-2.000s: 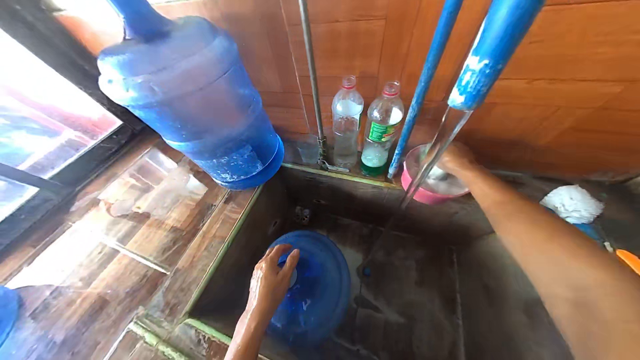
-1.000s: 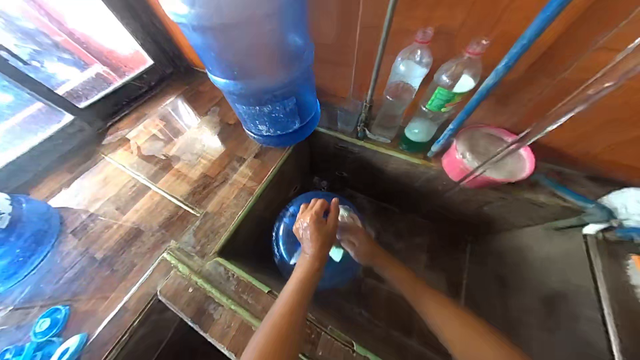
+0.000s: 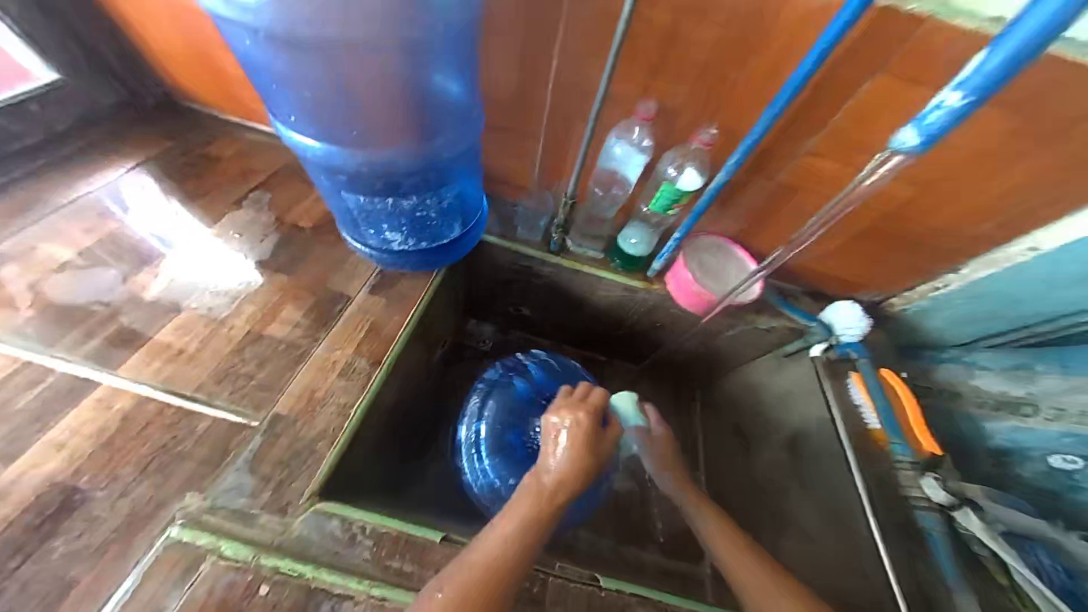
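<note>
A blue plastic water jug [image 3: 501,425] stands in the dark tiled basin [image 3: 773,442], seen from above. My left hand [image 3: 574,429] is wet and curled over the top of the jug, its fingers at the neck, which it mostly hides. My right hand [image 3: 659,446] is just to the right, its fingers around a pale green sponge-like piece [image 3: 627,410] beside the jug. Water streams from the blue pipe [image 3: 952,98] toward the pink tub [image 3: 710,272] at the basin's back edge.
A large blue jug [image 3: 408,170] stands on the tiled ledge at the back left. Two clear plastic bottles [image 3: 612,183] [image 3: 667,200] lean by the wall near a thin blue pipe [image 3: 756,136]. A white-bristled brush [image 3: 844,321] and an orange-handled brush [image 3: 909,412] lie at the right.
My right hand has come from the pink tub to beside my left hand at the jug. The pale green piece now shows clearly in it. The view has shifted.
</note>
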